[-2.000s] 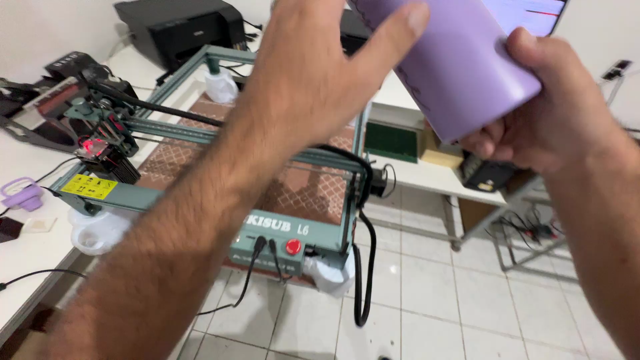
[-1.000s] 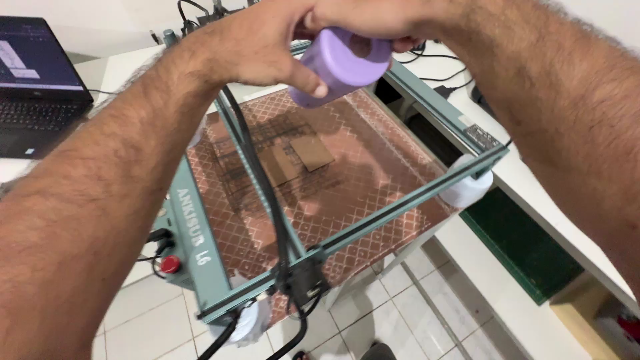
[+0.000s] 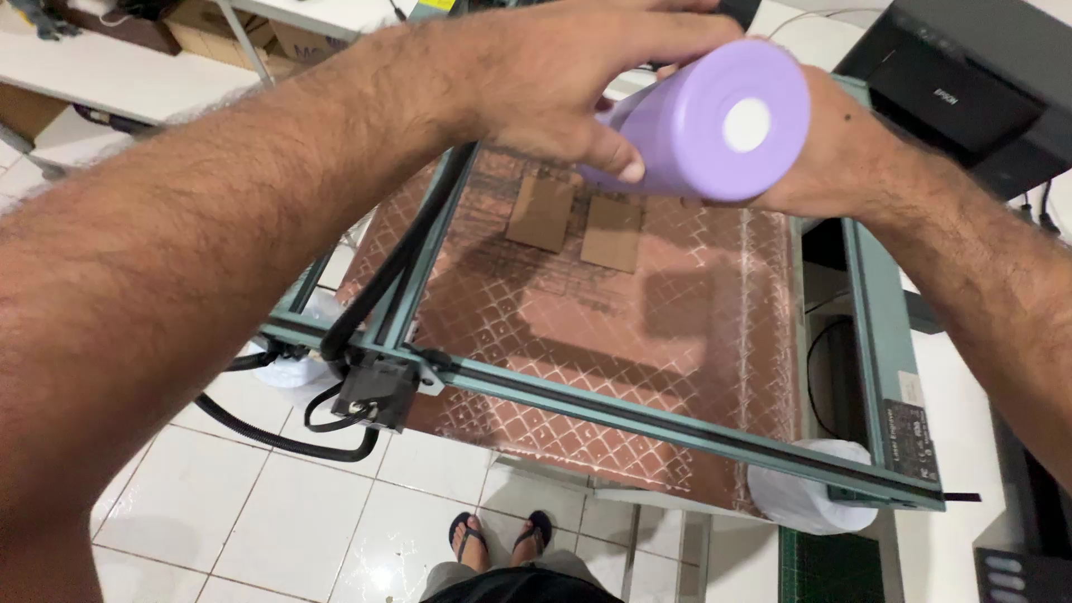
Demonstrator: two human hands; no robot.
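Note:
A light purple cylindrical tumbler (image 3: pixel 687 126) is tilted above the bed of a laser engraver, its round base with a white disc facing me. My left hand (image 3: pixel 578 92) reaches in from the left, thumb against the tumbler's side and fingers stretched over its far side. Behind the base, my right hand (image 3: pixel 829 151) holds the tumbler; most of its fingers are hidden. Below lie two cardboard pieces (image 3: pixel 540 212) on the brown, grid-marked bed (image 3: pixel 586 335). The engraver's green metal frame (image 3: pixel 636 409) surrounds the bed, with a black motor (image 3: pixel 377 389) at its near left corner.
A black Epson printer (image 3: pixel 938 92) stands at upper right. Black cable sleeves (image 3: pixel 293 448) loop at the frame's left. A white rounded support (image 3: pixel 812 486) sits under the near right corner, beside a green mat (image 3: pixel 829 565). Shelves hold boxes at upper left. Two sandaled feet stand on the tiles.
The view has swung round considerably. The tumbler's base with the white disc now faces me. My left thumb now rests on the tumbler's side; two seconds ago that hand was spread beside it.

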